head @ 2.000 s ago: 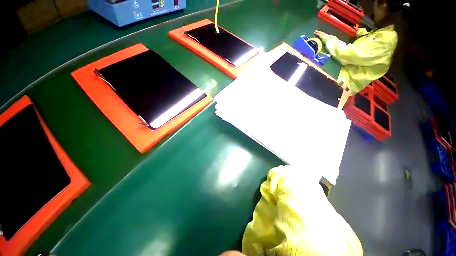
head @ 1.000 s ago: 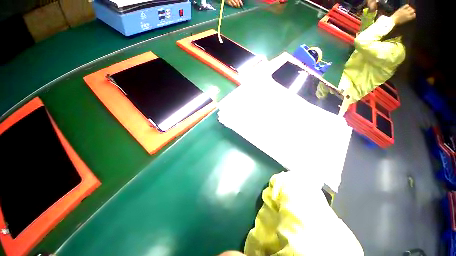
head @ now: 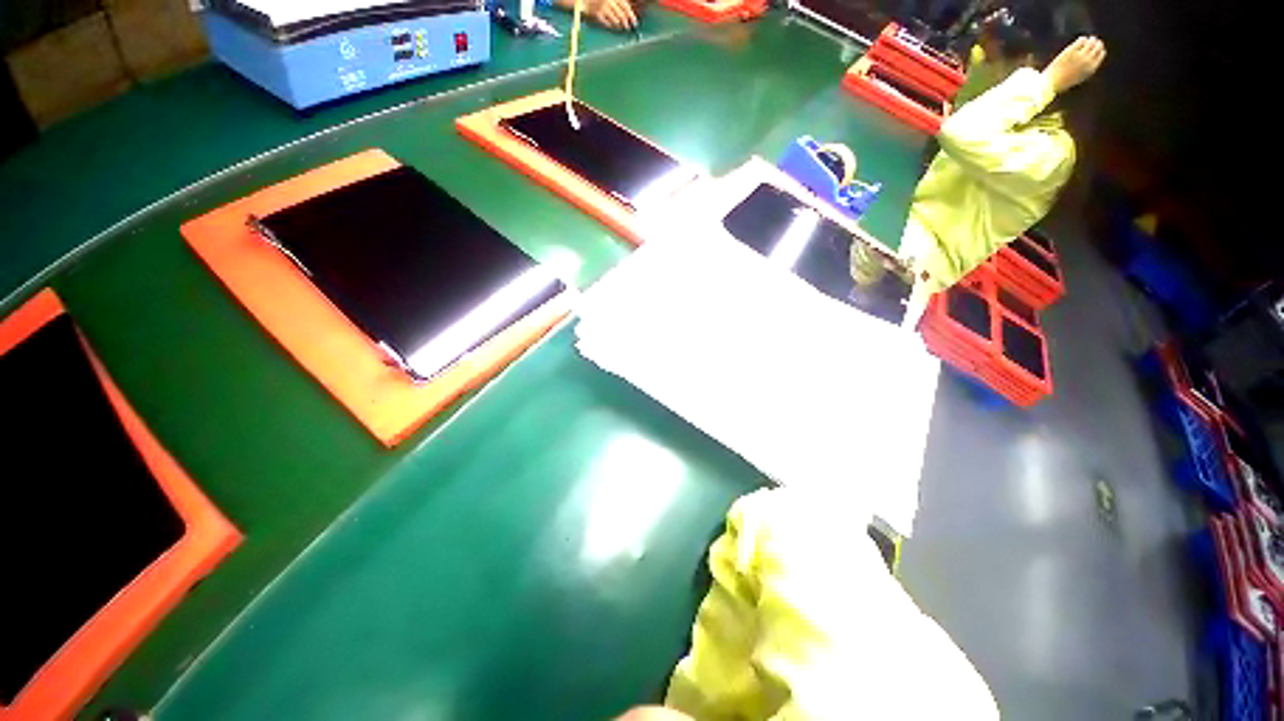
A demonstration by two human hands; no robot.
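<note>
A thick stack of white sheets [head: 789, 373] with uneven edges lies at the bench's right edge. A yellow sleeve [head: 831, 620] of my right arm rises from the bottom edge and covers the stack's near corner. A sliver of skin beside it, cut off by the bottom edge, seems to be my right hand [head: 653, 714]; its fingers and any hold are hidden. My left hand is not in view. Glossy black display panels [head: 401, 261] lie on orange trays [head: 233, 268] along the green line. Another panel [head: 831, 254] lies beyond the stack, partly covered by it.
A blue benchtop unit [head: 345, 64] stands on the far side. A blue tape dispenser [head: 828, 176] is near a worker in a yellow smock [head: 986, 176]. Another person's hand [head: 608, 13] shows at the top. Stacked red trays [head: 1000, 338] stand at the right, above grey floor.
The view has shifted slightly. The neighbouring worker has raised one hand away from the dispenser. A hand has appeared at the far side. My sleeve stays beside the stack.
</note>
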